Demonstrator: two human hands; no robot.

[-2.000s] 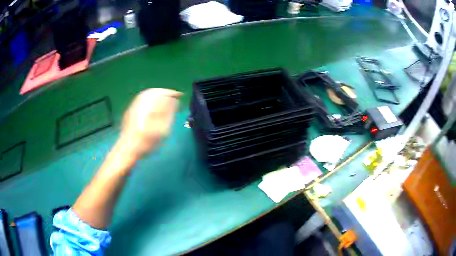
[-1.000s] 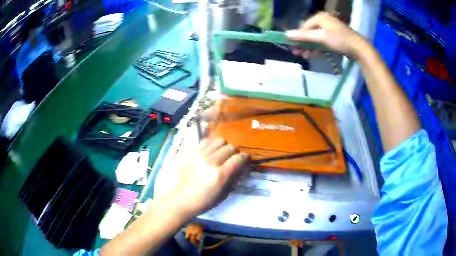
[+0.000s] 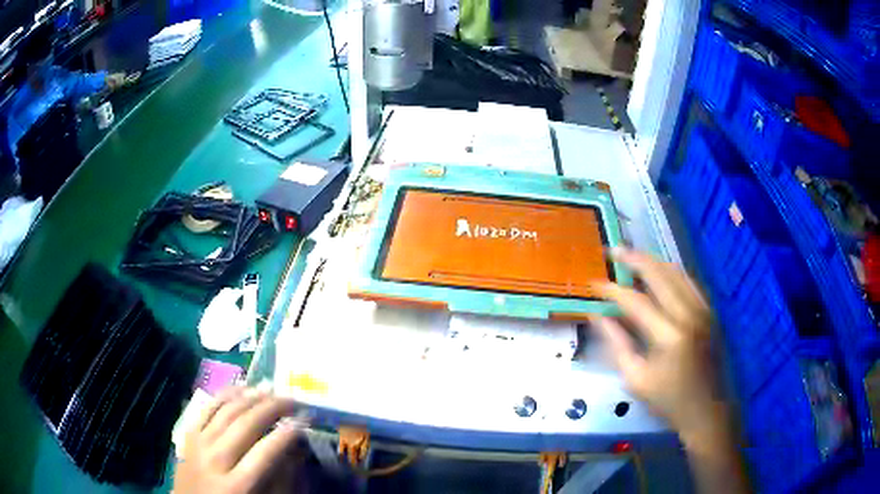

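The orange plate (image 3: 502,253) with white handwriting lies on the machine bed. The pale green cover frame (image 3: 482,301) lies closed flat over it, with a thin dark border showing inside the opening. My right hand (image 3: 661,333) is blurred, at the cover's front right corner, fingers spread, with nothing seen in it. My left hand (image 3: 236,439) is at the machine's front left edge, fingers bent over the edge; whether it grips anything is unclear.
A black frame stack (image 3: 111,376) stands at left on the green bench. Loose black frames (image 3: 193,236) and a controller box (image 3: 304,193) lie beside the bed (image 3: 328,357). A silver cylinder (image 3: 398,43) hangs behind. Blue bins (image 3: 733,222) line the right. A person's sleeve shows far left.
The green cover has come down from raised to flat over the orange plate. My right hand has moved down to its front right corner. My left hand has left the plate for the front left edge.
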